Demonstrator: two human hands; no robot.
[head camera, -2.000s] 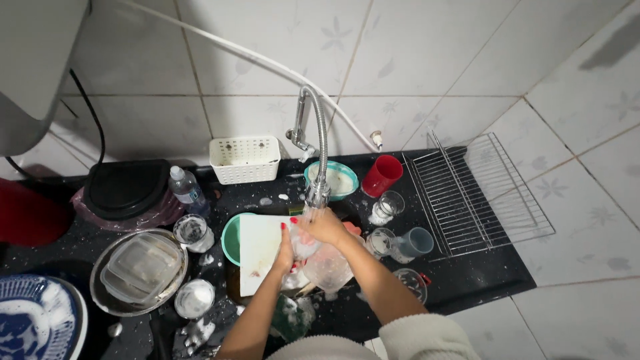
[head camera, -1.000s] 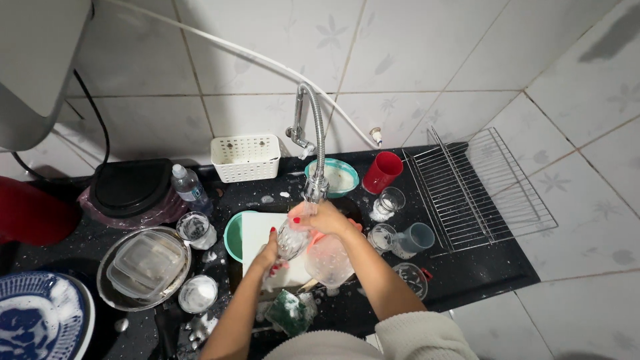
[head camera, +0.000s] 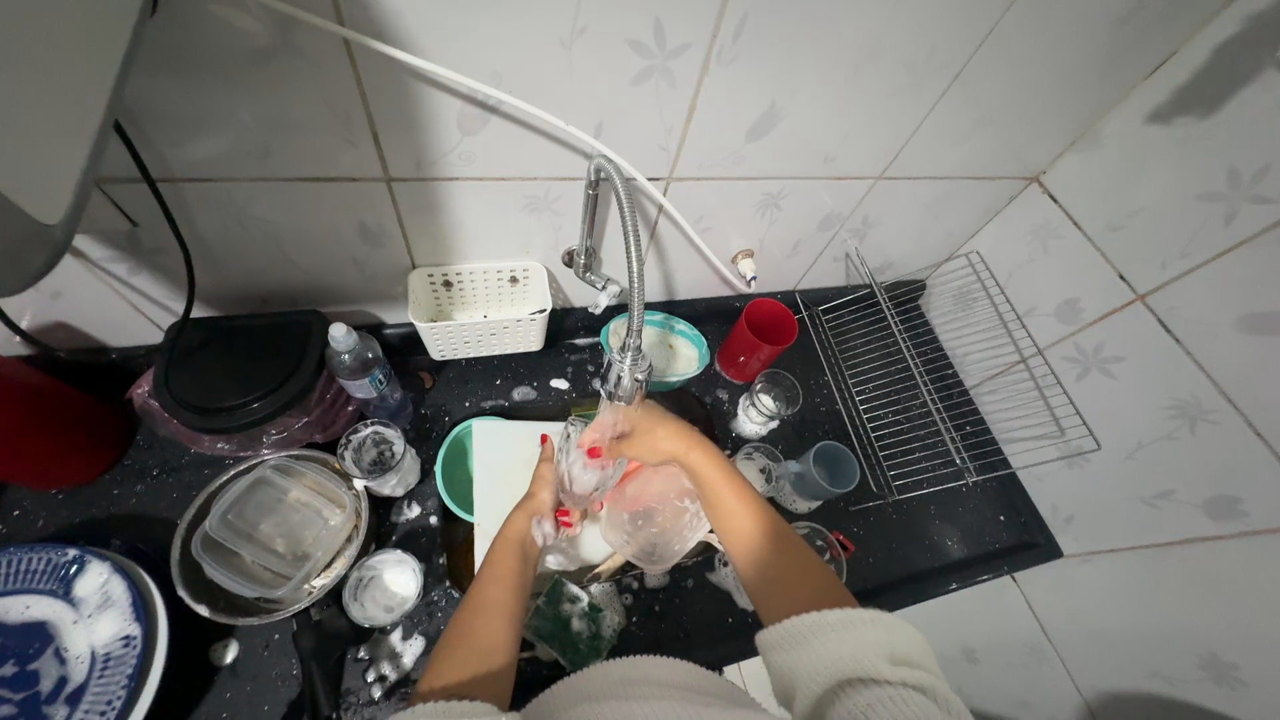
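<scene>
My left hand (head camera: 548, 500) grips a clear drinking glass (head camera: 582, 465) from its left side and below, over the sink. My right hand (head camera: 635, 435) touches the glass at its rim, with the fingers partly hidden by water. Directly above is the chrome faucet head (head camera: 626, 375), its stream falling on the right hand and glass. A white cutting board (head camera: 500, 465) leans in the sink at the left, over a teal bowl (head camera: 456, 470). A translucent plastic container (head camera: 655, 515) lies under my right wrist.
A wire dish rack (head camera: 910, 380) stands at the right. Near it are a red cup (head camera: 757, 340) and several soapy glasses (head camera: 768, 400). Left are a water bottle (head camera: 368, 375), a metal pan (head camera: 190, 560) and blue patterned plates (head camera: 70, 640). A green scouring sponge (head camera: 575, 620) lies at the front edge.
Two seconds ago my left hand was beside the cutting board; it has since come round the glass. The glass now shows more clearly between both hands, under the faucet.
</scene>
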